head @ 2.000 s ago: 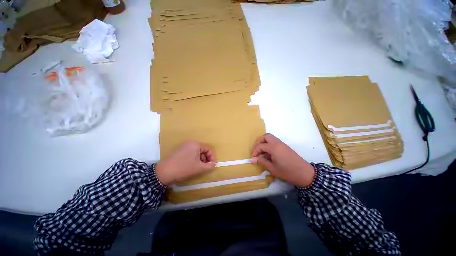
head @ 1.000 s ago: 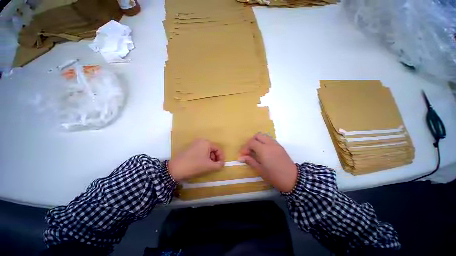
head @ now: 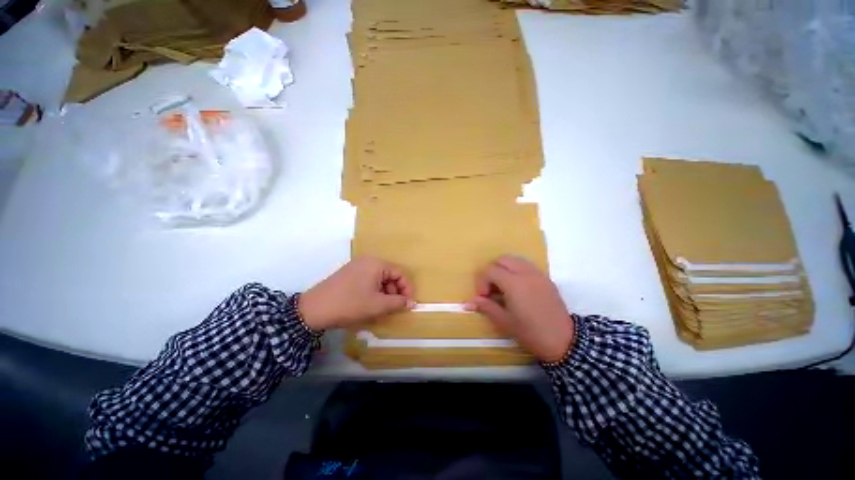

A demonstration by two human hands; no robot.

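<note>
A white tape strip (head: 441, 307) lies across the near part of a tan kraft blank (head: 450, 246) in the column in front of me. My left hand (head: 361, 295) pinches the strip at its left part. My right hand (head: 525, 305) has thumb and finger on its right part. The strip's outer parts are hidden by my hands. A second white strip (head: 441, 343) lies nearer the table edge on the blank below. The overlapping column of blanks (head: 445, 103) runs away from me.
At right stands a taped blanks stack (head: 717, 211), with scissors (head: 846, 248) cut off by the frame edge. At left lie a clear bag of strips (head: 211, 178), crumpled white paper (head: 255, 67) and brown kraft (head: 159, 33). A large plastic bag (head: 787, 66) is far right.
The view has shifted left, so the things on the table appear further right. My hands moved closer together, then slightly apart again, staying at the same strip.
</note>
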